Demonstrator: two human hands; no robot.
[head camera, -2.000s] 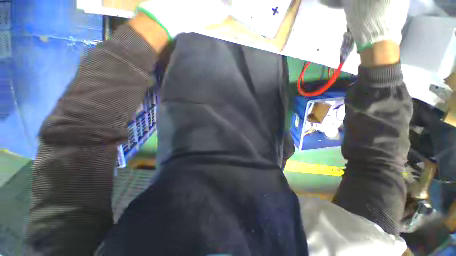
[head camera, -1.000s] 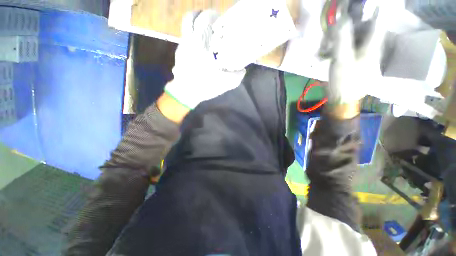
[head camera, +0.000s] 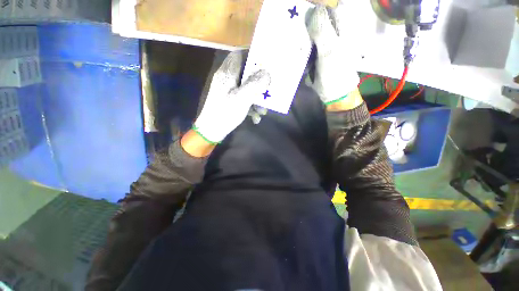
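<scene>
A pale sheet-metal housing (head camera: 279, 54) with two dark cross-shaped cut-outs is held tilted at the bench's front edge, above my lap. My left hand (head camera: 230, 99), in an off-white knit glove with a green cuff edge, grips its lower left side. My right hand (head camera: 330, 59), gloved the same way, is at its upper right side; its fingertips are partly hidden behind the housing edge. The air sander (head camera: 398, 10) lies on the white bench to the right, cut off by the top edge of the picture, with its red hose (head camera: 396, 91) hanging over the bench edge.
A cardboard pad (head camera: 193, 20) lies on the bench. Stacked slotted housings (head camera: 18, 71) stand at far left beside a broad blue surface (head camera: 94, 122). A grey housing (head camera: 484, 37) is on the bench at right. A blue bin (head camera: 429, 139) with pale discs sits below.
The sander has left my right hand and lies on the bench. My right hand has moved left to the housing, which now stands more upright in the picture.
</scene>
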